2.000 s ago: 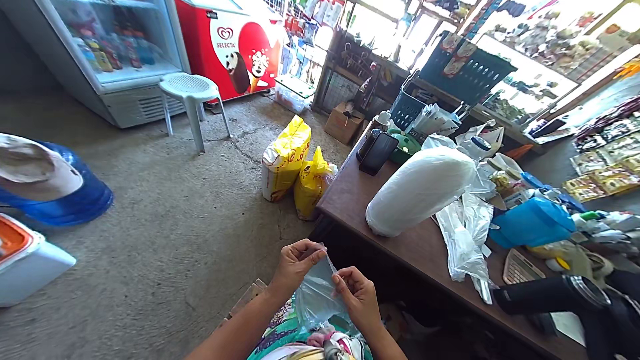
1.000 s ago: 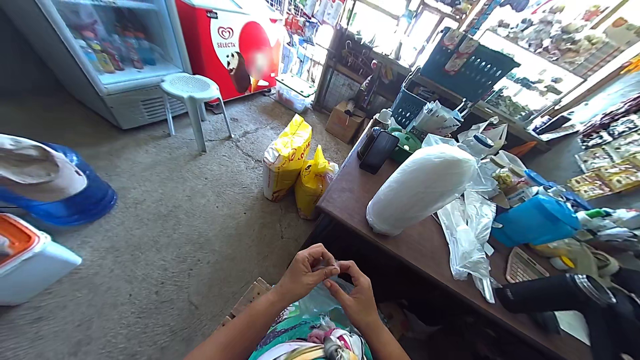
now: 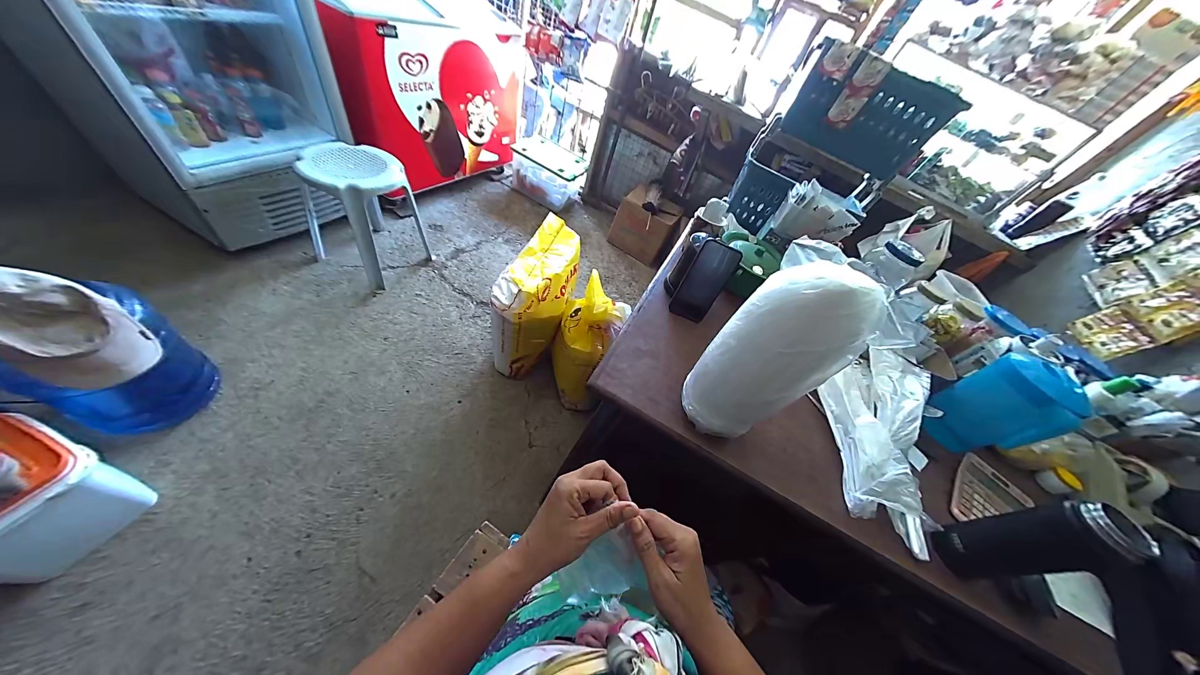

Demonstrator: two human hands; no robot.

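A small clear plastic bag (image 3: 605, 565) hangs above my lap, its top edge pinched between both hands. My left hand (image 3: 579, 514) grips it with thumb and fingers. Touching it at the fingertips, my right hand (image 3: 671, 561) pinches the other side of the bag's top. Below the bag, bunched colourful cloth (image 3: 614, 647) lies on my lap. To the right, on the brown table (image 3: 647, 375), lies a thick white plastic-wrapped roll (image 3: 787, 347). Thin white plastic bags (image 3: 872, 441) spread beside it.
A phone (image 3: 705, 279), blue container (image 3: 1012, 401), calculator (image 3: 989, 489) and black tumbler (image 3: 1041, 542) are on the table. Yellow bags (image 3: 539, 295) stand on the floor by its corner. A white stool (image 3: 352, 173) stands before the glass-door refrigerator (image 3: 234, 122). At left are a blue tub (image 3: 178, 375) and white cooler (image 3: 84, 516).
Two seconds ago my hands were apart with the plastic bag stretched between them. They have come together at the fingertips, and the bag is bunched below them.
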